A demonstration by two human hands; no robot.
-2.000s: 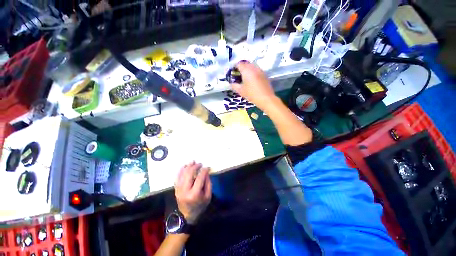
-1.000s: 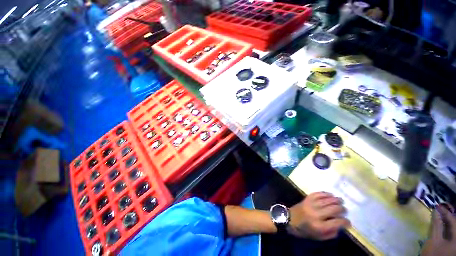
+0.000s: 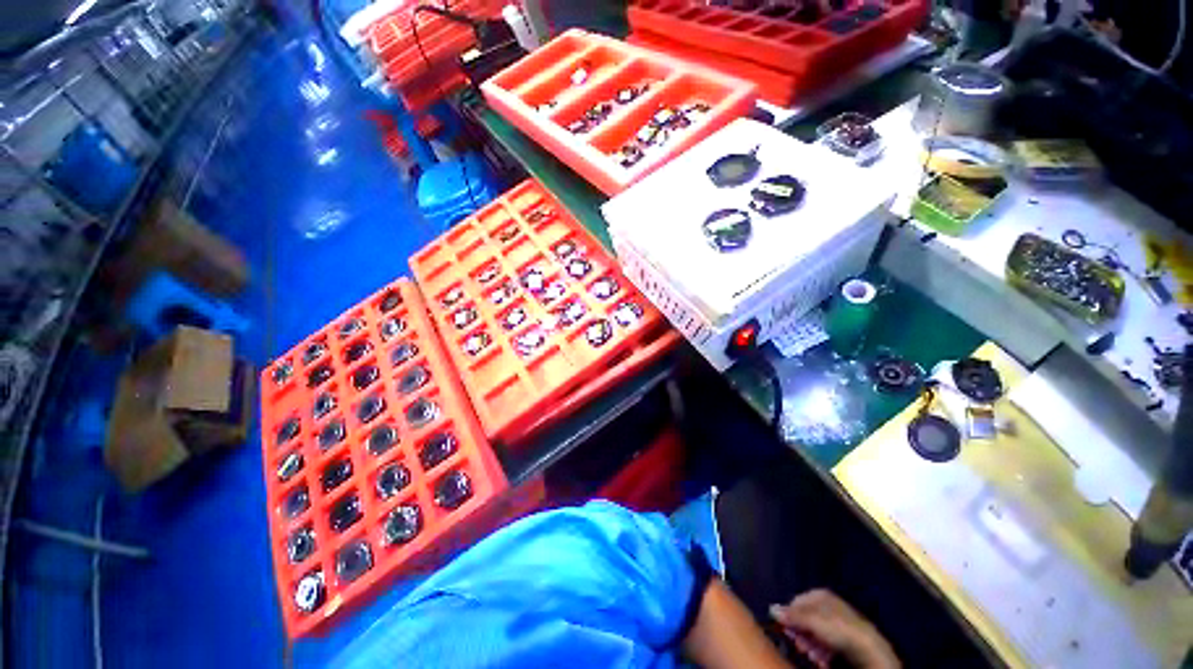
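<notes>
My left forearm, in a blue sleeve, reaches down to the bottom edge. Beside it a partly cut-off hand [image 3: 840, 630], seemingly my right hand, has its fingers curled toward the forearm. Something dark is at the fingertips, too unclear to name. My left hand cannot be made out. On the cream board [image 3: 994, 516] lie a flat black ring part with a grey centre [image 3: 934, 438], a round black subassembly [image 3: 977, 379] and a small silver piece [image 3: 981, 421]. Another round subassembly [image 3: 896, 374] lies on the green mat [image 3: 903, 314].
The electric screwdriver [image 3: 1159, 525] hangs at the right edge. Three black discs lie on a white box [image 3: 785, 248]. Red crates [image 3: 380, 457] with units stand at left, more behind. A lit red switch [image 3: 743, 339] and a green tape roll [image 3: 853, 314] are near the box. Parts bins [image 3: 1066, 277] stand on the shelf.
The view has swung further left, and the bench has shifted right. My left hand has left the board and dropped toward the bottom edge. The screwdriver is now at the right edge.
</notes>
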